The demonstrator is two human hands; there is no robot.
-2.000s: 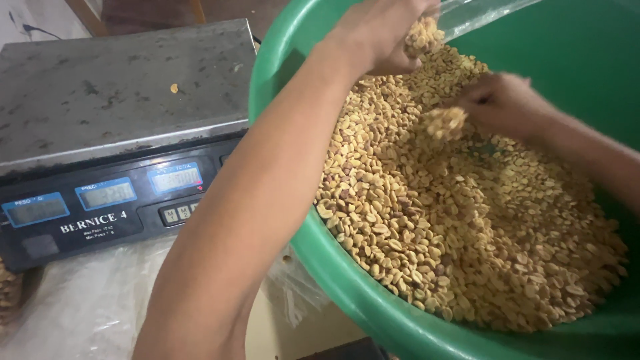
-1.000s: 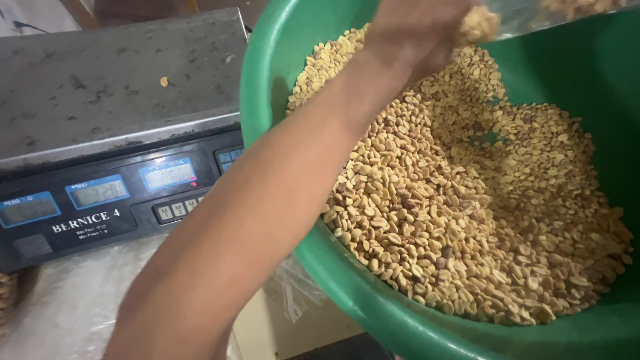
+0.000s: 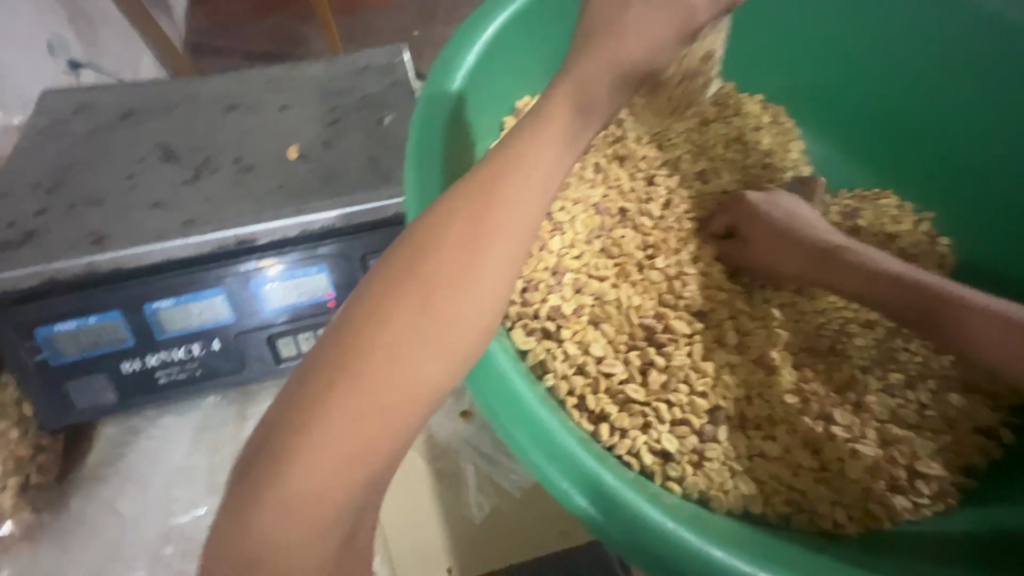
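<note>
Split, shelled peanuts (image 3: 640,352) lie heaped in a large green plastic tub (image 3: 536,440). My left hand (image 3: 640,36) is at the top, over the tub's far side, its fingers partly cut off by the frame edge. It grips what looks like a clear plastic bag (image 3: 708,64) with peanuts inside, which hangs just below it and is blurred. Lower and to the right, my right hand (image 3: 764,232) is down among the peanuts with its fingers curled. Its fingertips are hidden, so I cannot tell whether it has peanuts in its grasp.
Left of the tub stands a Bernice digital scale (image 3: 192,312) with lit displays; one peanut piece (image 3: 294,151) lies on its metal platform (image 3: 200,152). Clear plastic (image 3: 152,480) is spread in front of the scale. More nuts (image 3: 28,440) show at the left edge.
My right hand, out of view one second ago, is back in the peanuts. The bag, at the top right edge then, now hangs over the heap below my left hand.
</note>
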